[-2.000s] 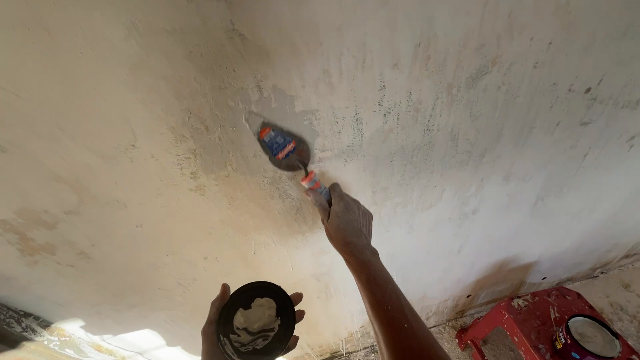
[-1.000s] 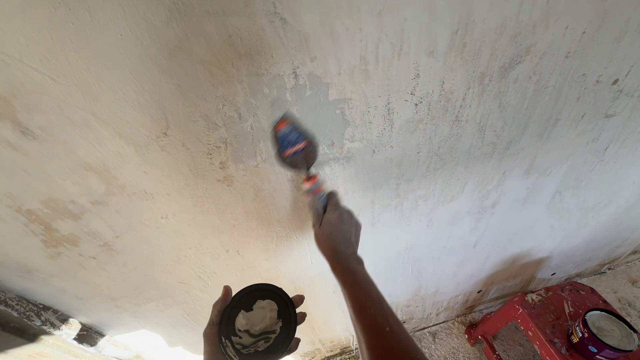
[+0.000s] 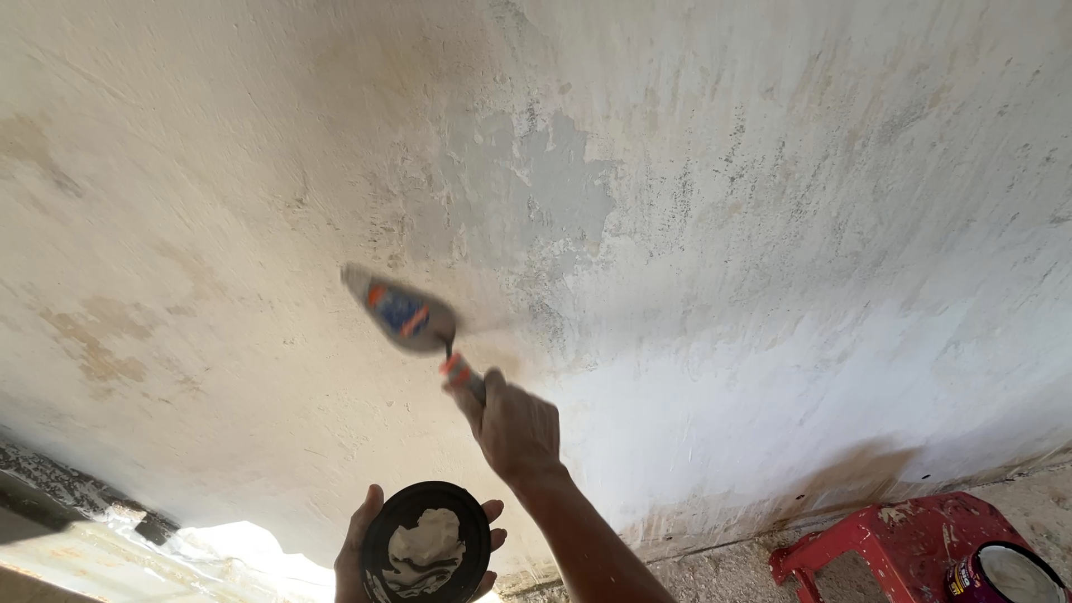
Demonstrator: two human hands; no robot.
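Observation:
My right hand grips the handle of a pointed trowel, whose blurred blade carries a blue and orange sticker and points up and left over the plastered wall. Below and left of it, my left hand holds a round black lid from beneath, fingers around its rim. A lump of off-white putty lies in the lid. Above the trowel, a grey patch shows on the wall. Whether the blade touches the wall, I cannot tell.
At the lower right stands a red plastic stool spattered with white. An open tub of white putty is on it. The rough floor meets the wall's base there. A brightly lit ledge runs along the lower left.
The trowel has moved down and left, off the grey patch, and its blade has tilted further left. My left hand still holds the lid at the bottom.

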